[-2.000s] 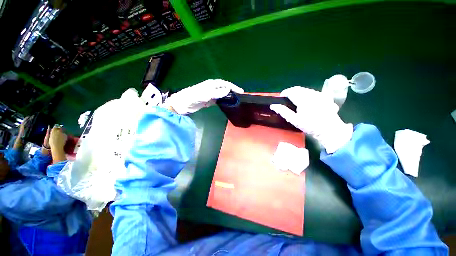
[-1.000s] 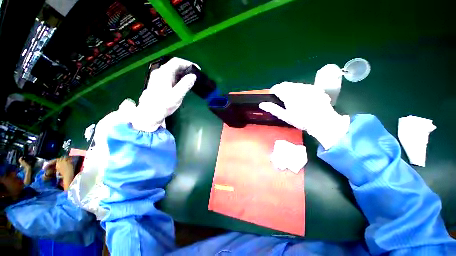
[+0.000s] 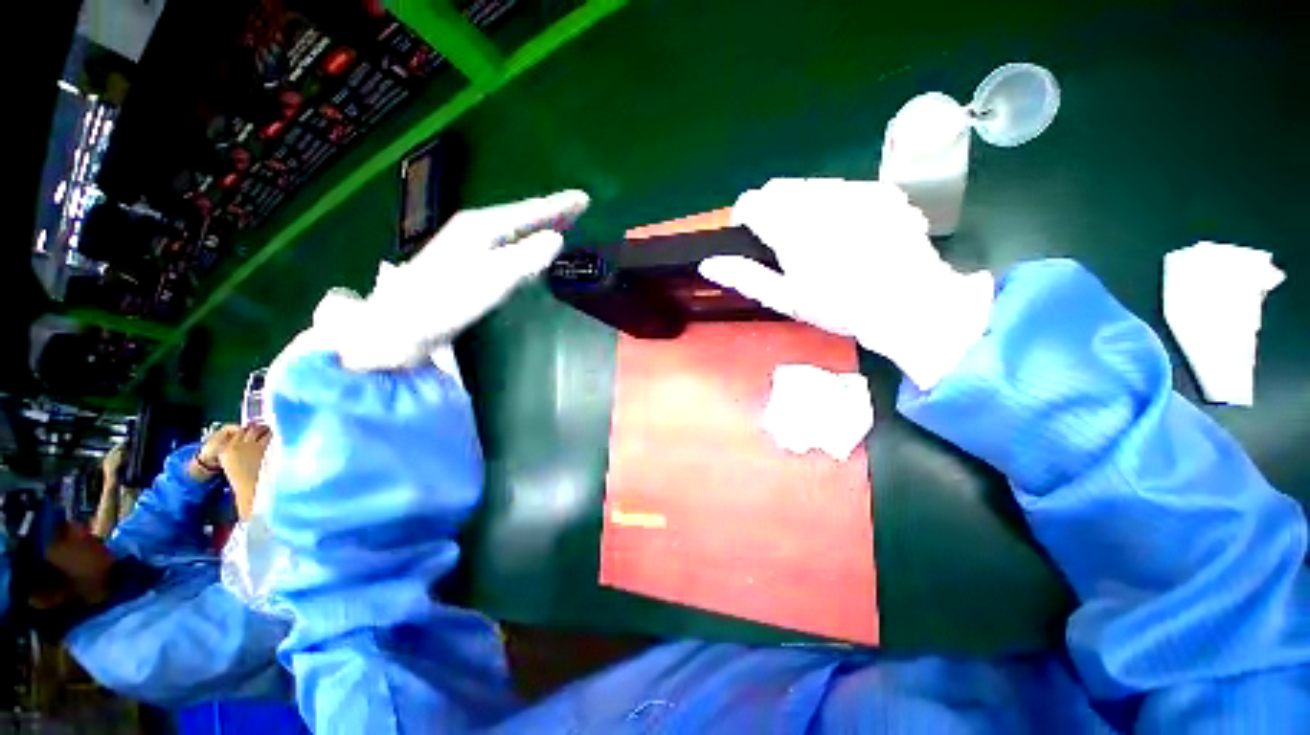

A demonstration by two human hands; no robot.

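The black tablet-style device (image 3: 661, 276) is held over the top of the red-orange mat (image 3: 740, 474). A dark block-like module with a connector face (image 3: 579, 269) sits at the device's left end. My right hand (image 3: 848, 266), in a white glove, grips the device's right part, thumb in front. My left hand (image 3: 467, 273), also white-gloved, is open beside the module end, fingers and thumb apart; whether the thumb tip touches it is unclear. A crumpled white wipe (image 3: 818, 411) lies on the mat's right part.
A white bottle (image 3: 928, 155) with its round lid (image 3: 1016, 104) open stands behind my right hand. A folded white wipe (image 3: 1218, 319) lies at right. Another black device (image 3: 420, 195) lies behind my left hand. A neighbouring worker (image 3: 173, 603) and a white plastic bag (image 3: 256, 560) are at left.
My left hand took the dark module to the device's blue-lined slot, and the module now sits at that end. The left hand has let go and opened. The right hand keeps its grip.
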